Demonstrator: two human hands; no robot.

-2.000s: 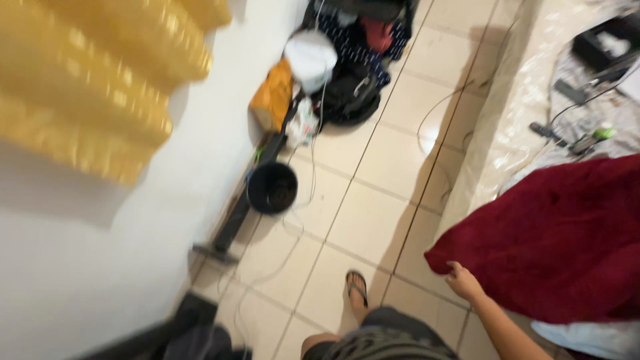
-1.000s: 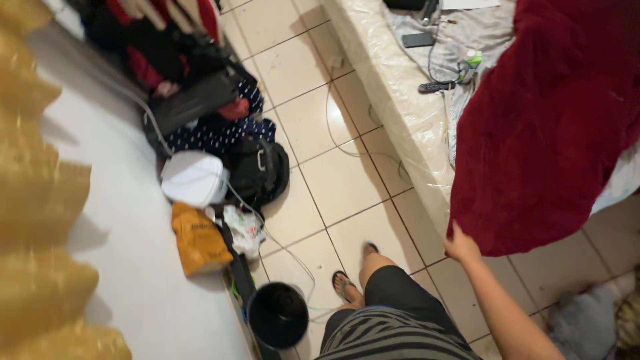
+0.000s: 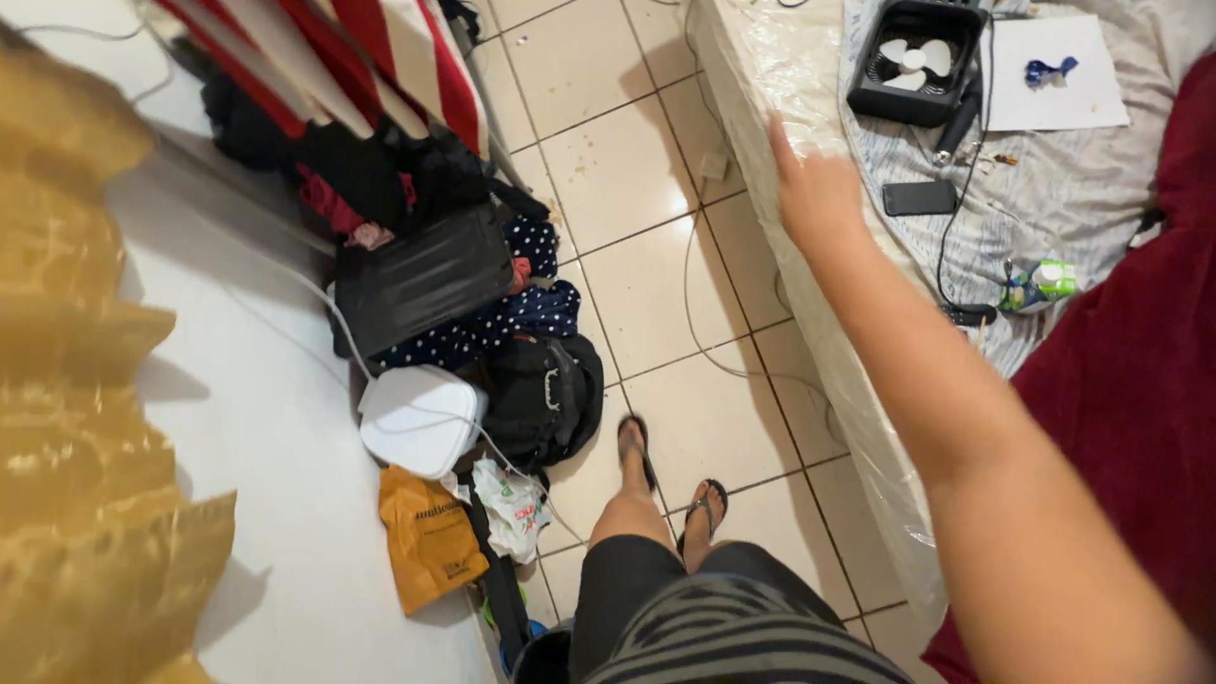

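My right hand (image 3: pixel 825 190) reaches out over the edge of the plastic-covered mattress (image 3: pixel 817 85). Its index finger points out and the hand is somewhat blurred; I see nothing held in it. A dark red blanket (image 3: pixel 1130 408) lies on the bed to the right, partly behind my forearm. Past the hand, on the striped sheet, are a small black fan (image 3: pixel 917 62), a dark phone (image 3: pixel 920 198), a green and white carton (image 3: pixel 1040 285) and a white sheet of paper (image 3: pixel 1054 71) with a small blue item on it. My left hand is out of view.
On the tiled floor (image 3: pixel 665 285), a grey cable loops beside the bed. Along the wall stand a black backpack (image 3: pixel 546 394), a white lidded container (image 3: pixel 421 420), an orange bag (image 3: pixel 427 537), a white plastic bag (image 3: pixel 511 508) and a dark suitcase (image 3: pixel 423 275). A yellow curtain (image 3: pixel 76 380) hangs left.
My right hand has let go of the dark red blanket, whose edge it held before, and has moved forward along the bed's edge. The view has shifted and turned.
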